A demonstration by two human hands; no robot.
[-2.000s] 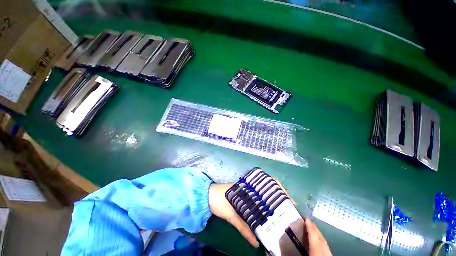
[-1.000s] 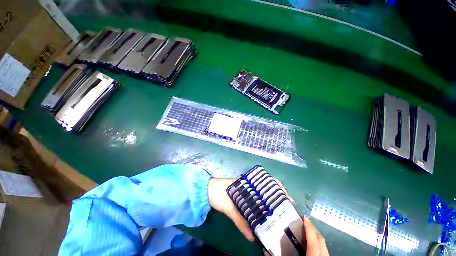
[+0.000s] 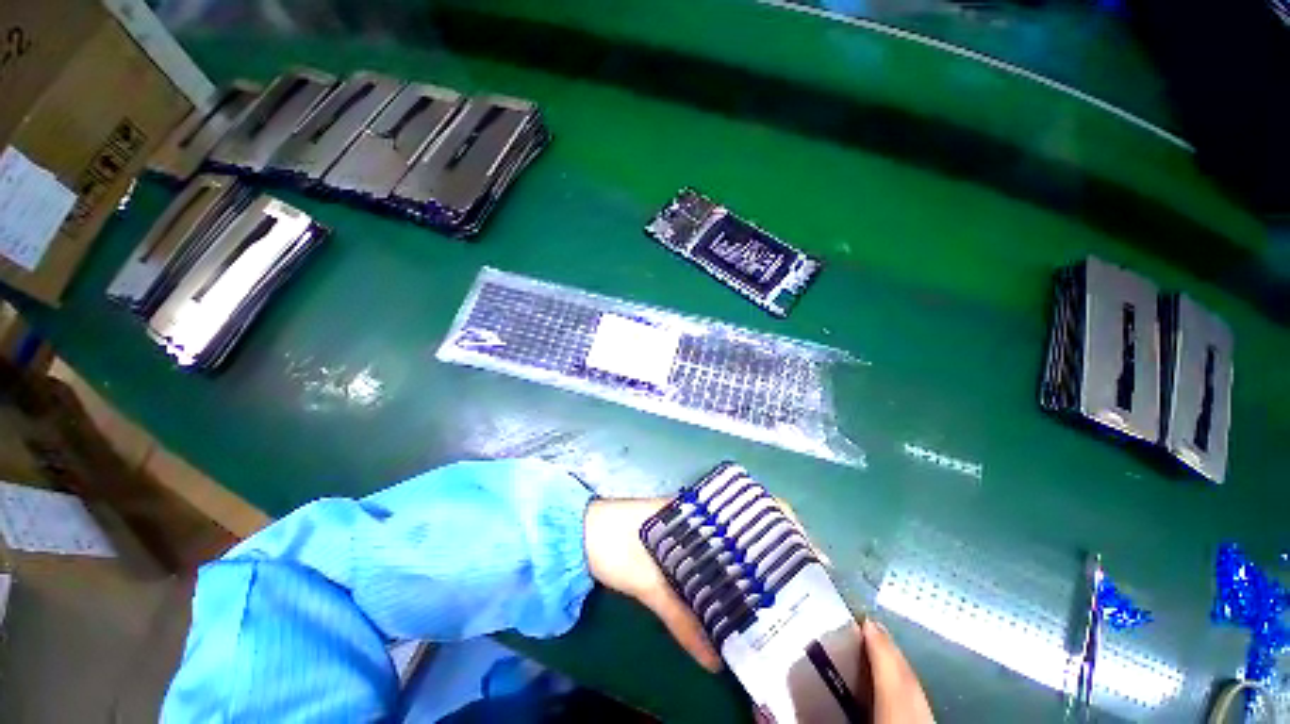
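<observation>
A fanned working stack of grey phone housings [image 3: 757, 587] lies at the bottom centre, its dark ends showing in steps with small blue film tabs on them. My left hand [image 3: 644, 573], in a light blue sleeve, holds the stack along its left side; its fingers are partly hidden under it. My right hand [image 3: 894, 679] holds the stack's lower right side and is cut off by the bottom edge. A long die-cut sheet [image 3: 531, 328] with a white label lies just beyond. Slim tweezers [image 3: 1091, 629] lie at the right.
Housing stacks stand at upper left [image 3: 467, 149] and right [image 3: 1125, 347]. A sample phone chassis [image 3: 736, 252] lies beyond the sheet. A dotted clear liner strip [image 3: 990, 622] and blue film piles [image 3: 1251, 587] lie at right. Cardboard cartons [image 3: 85, 120] are at left.
The view has shifted slightly. Both hands keep nearly the same hold on the fanned stack, and the stack stays almost in place.
</observation>
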